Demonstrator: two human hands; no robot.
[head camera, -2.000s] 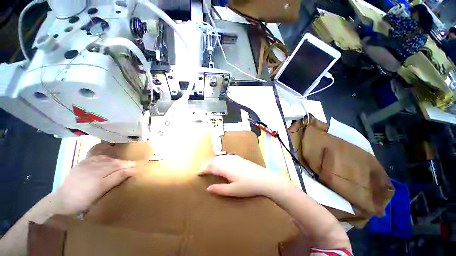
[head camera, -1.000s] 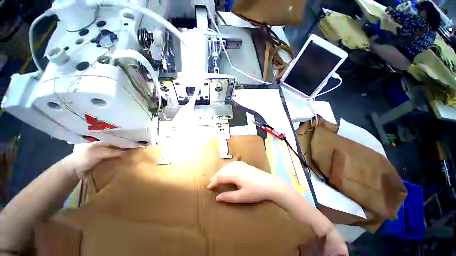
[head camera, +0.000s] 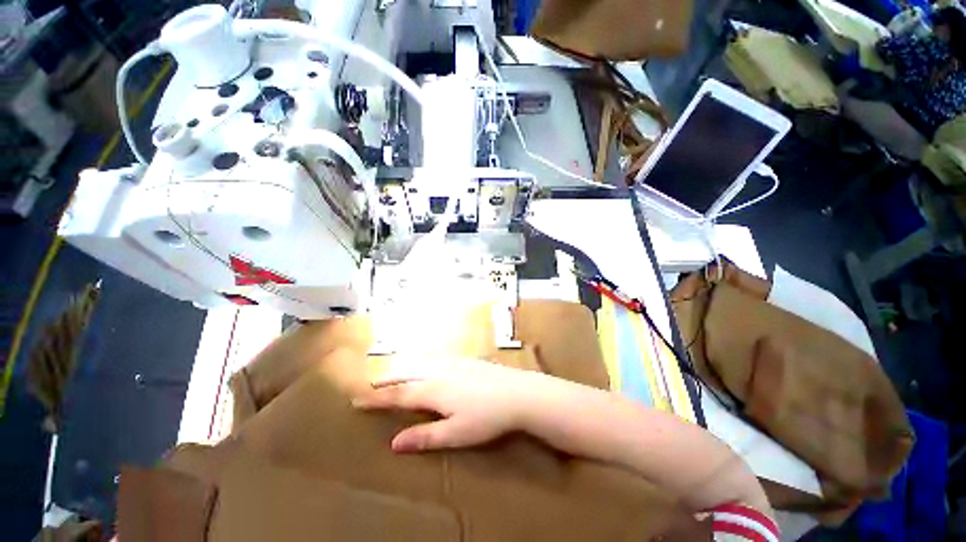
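Note:
A brown bag body lies across the machine table, its near part bulging towards me. The clamp frame of the white pattern sewing machine sits over its far edge, under a bright light. My right hand lies flat on the bag just in front of the clamp, fingers pointing left and thumb apart, not gripping. My left hand is not in view. The glare hides the needle area.
Red and black thread snips lie right of the clamp on a dark cord. A control screen stands behind them. A crumpled brown bag lies at right, above a blue bin. A strap bundle hangs at far left. A person is at upper right.
My left hand has left the bag's left side and gone out of view. My right hand has moved left across the bag, nearer its middle. The camera view has shifted, too.

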